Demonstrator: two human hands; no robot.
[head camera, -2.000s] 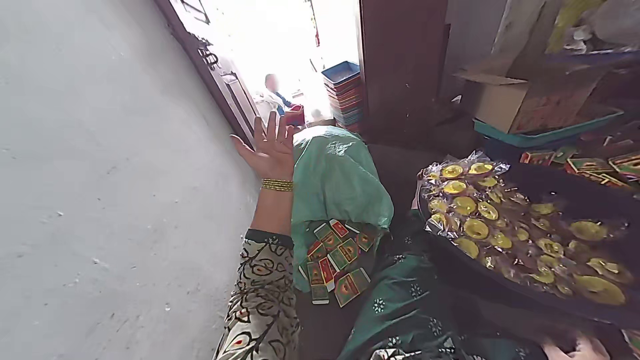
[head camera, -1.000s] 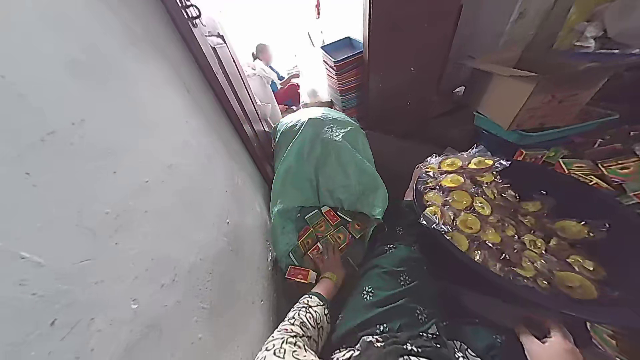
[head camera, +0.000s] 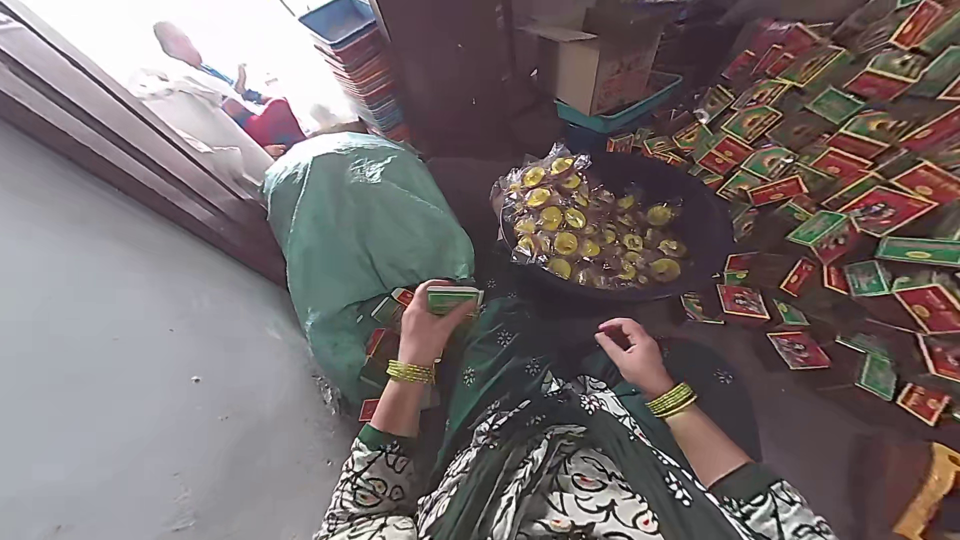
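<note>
My left hand (head camera: 429, 330) grips a small green and white cardboard box (head camera: 452, 300) in front of the mouth of a big green plastic sack (head camera: 360, 217). Red and green boxes (head camera: 382, 345) lie in the sack's mouth, partly behind my left wrist. My right hand (head camera: 634, 356) is raised over my lap, its fingers curled and the thumb near them; no object shows in it. Beyond it stands a dark round basin (head camera: 701, 225), holding many clear-wrapped pieces with yellow round tops (head camera: 565, 242).
Many red and green boxes (head camera: 885, 210) are strewn over the floor at the right. A cardboard carton (head camera: 600, 71) stands in a teal tray (head camera: 622, 112). Stacked plastic baskets (head camera: 360, 71) stand by the doorway, where another person (head camera: 255, 112) sits. A wall (head camera: 150, 345) borders the left.
My left hand has come up from the boxes at the sack's mouth and now holds one. My right hand has left the basin's near edge. The view has swung right.
</note>
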